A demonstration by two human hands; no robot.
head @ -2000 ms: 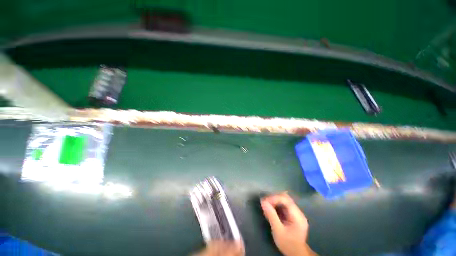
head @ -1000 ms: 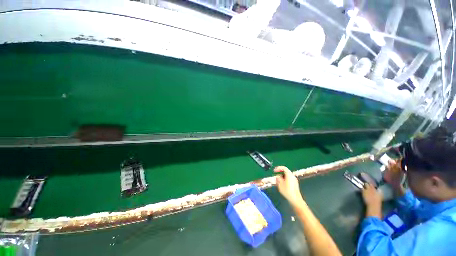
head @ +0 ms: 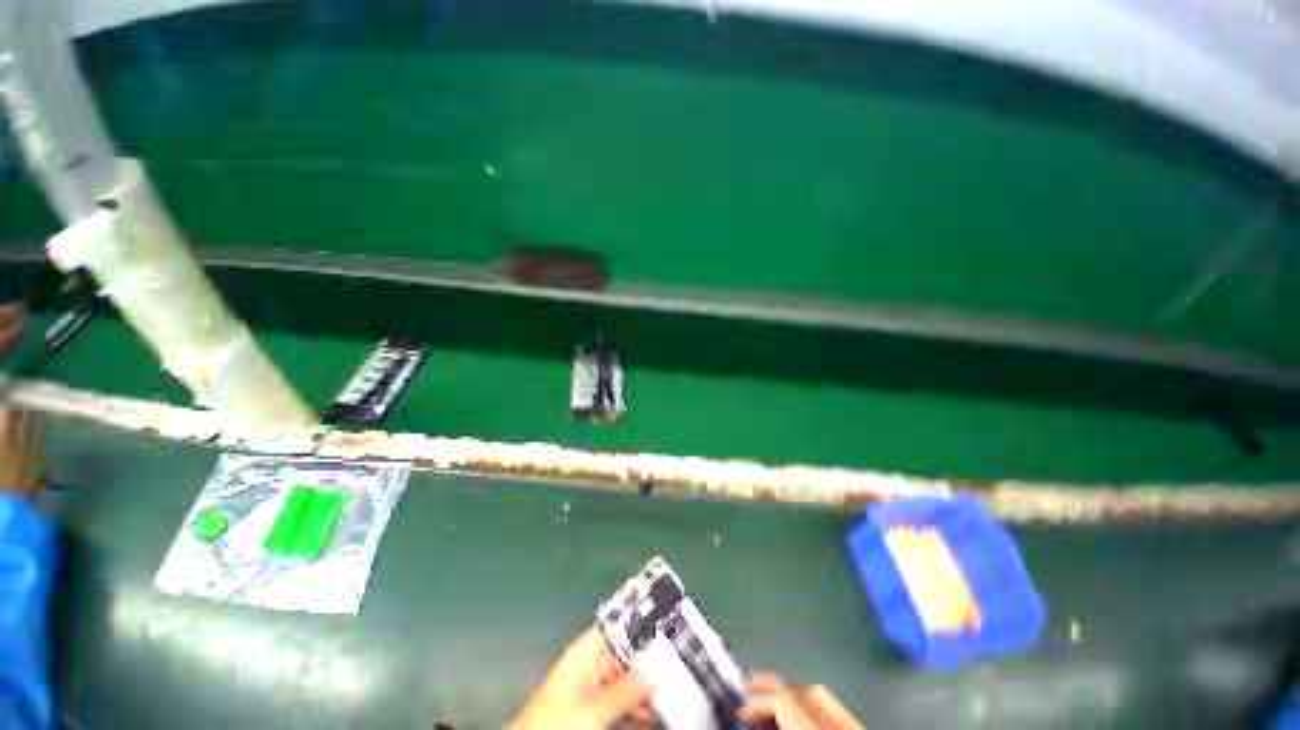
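A half-assembled phone unit [head: 673, 645], white and black inside, is held tilted near the bottom centre, above the bench. My left hand [head: 585, 687] grips its left side with the thumb over it. My right hand [head: 806, 705] is at its lower right edge, with the fingertips touching it; the picture's bottom edge cuts off both hands. Whether a small part is between the right fingertips cannot be told. The unit's lower end is hidden by the fingers and the picture edge.
A blue bin [head: 1009, 585] stands right on the bench [head: 471, 628]. A clear bag [head: 349, 571] with green pieces lies left. Behind the worn taped edge [head: 741, 474], phone units [head: 597, 382] lie on the green belt. A wrapped white post [head: 178, 307] rises left. Another person's blue sleeve [head: 26, 606] shows far left.
The view has swung back left and down from the neighbour on the right. My right hand has come from reaching out over the taped edge to the phone unit, and my left hand is now in view.
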